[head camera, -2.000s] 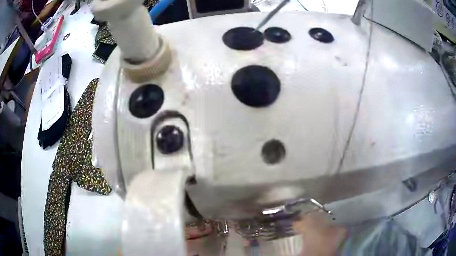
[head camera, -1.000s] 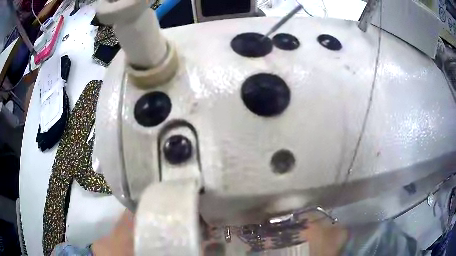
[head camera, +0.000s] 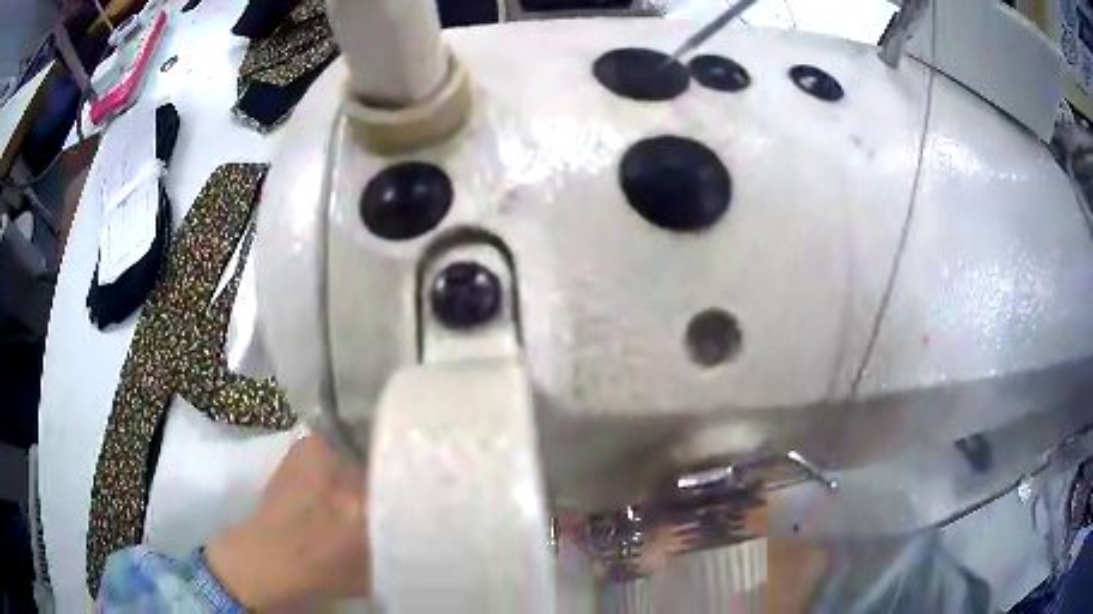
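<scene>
The white sewing machine head (head camera: 587, 300) with black round plugs fills the middle of the view. A curved white take-up lever guard (head camera: 458, 480) comes down its front. My left hand (head camera: 300, 528) is at the bottom, left of the guard, its fingers hidden behind the guard and head. My right hand (head camera: 791, 576) shows only as a small patch of hand and a sleeve below the tension assembly (head camera: 683, 516). What either hand holds is hidden. A long speckled patterned strip (head camera: 180, 324) lies on the table at the left.
A black bundle with a white label (head camera: 130, 228) lies on the left table (head camera: 72, 396). Folded patterned and black pieces (head camera: 282, 72) lie behind the head. A pink-red item (head camera: 128, 70) is at the far left. A white post (head camera: 390, 48) rises from the head.
My left hand and sleeve have come further into view beside the guard since the earlier frames. The machine head has shifted right and slightly up in the view. My right hand is now more hidden.
</scene>
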